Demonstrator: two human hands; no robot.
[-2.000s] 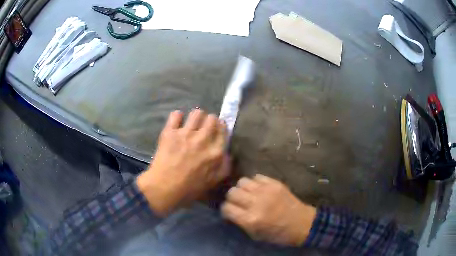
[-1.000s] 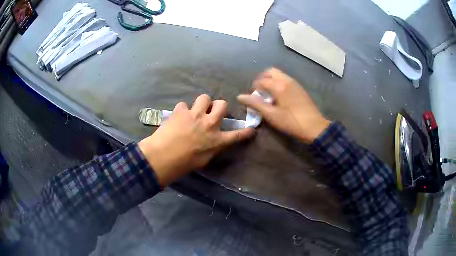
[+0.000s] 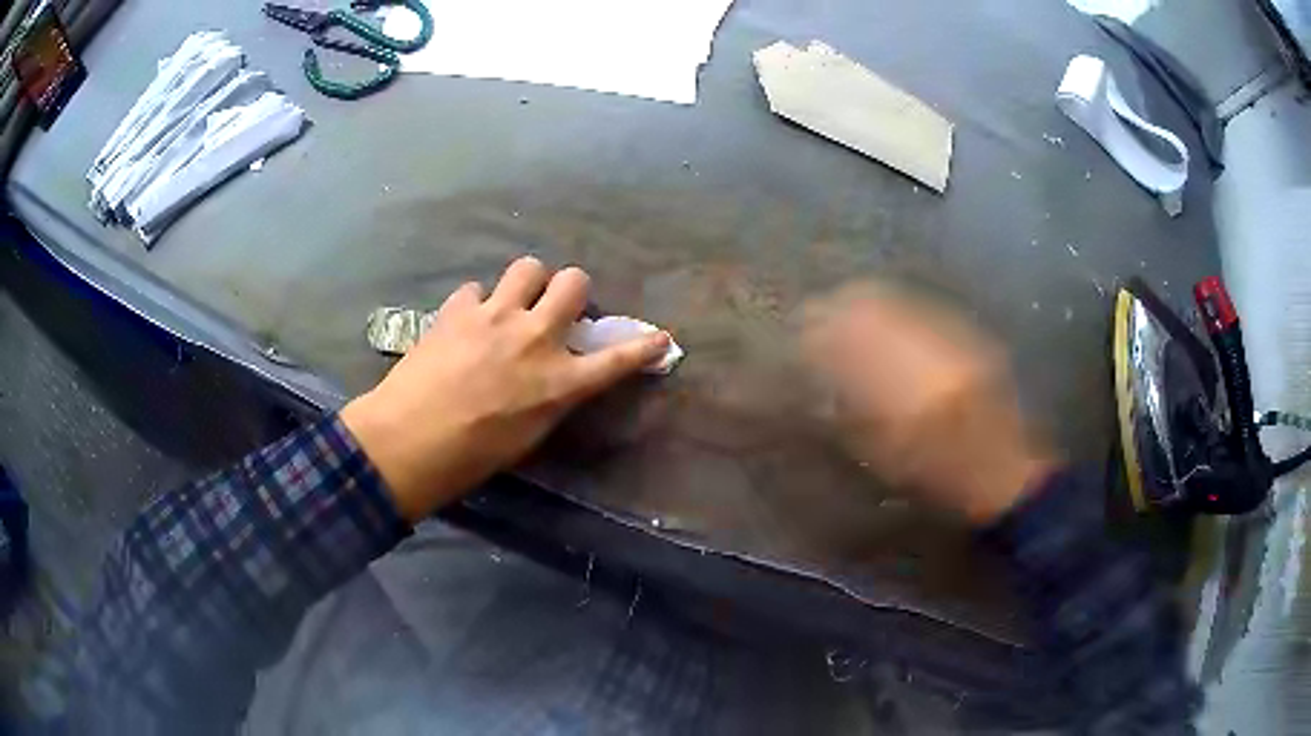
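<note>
A white fabric strip (image 3: 611, 335) lies flat under my left hand (image 3: 496, 374), with its right end folded and pressed down by my fingertips. The taped rounded end of the template (image 3: 398, 331) sticks out to the left of my hand. The middle of the strip is hidden under the hand. My right hand (image 3: 913, 396) is blurred and apart from the strip, to its right, between it and the iron (image 3: 1167, 410). Whether its fingers are open or closed is not clear.
Finished strips (image 3: 187, 137) lie fanned at the upper left. Scissors (image 3: 352, 43) and a large white sheet (image 3: 568, 43) are at the back. Beige stock (image 3: 856, 112) and a white looped band (image 3: 1121, 132) lie at the upper right. A phone (image 3: 46, 69) is at the far left.
My right hand has left the strip's right end and moved right, towards the iron. That end, raised a second ago, now lies folded under my left fingers. The strip was earlier held upright.
</note>
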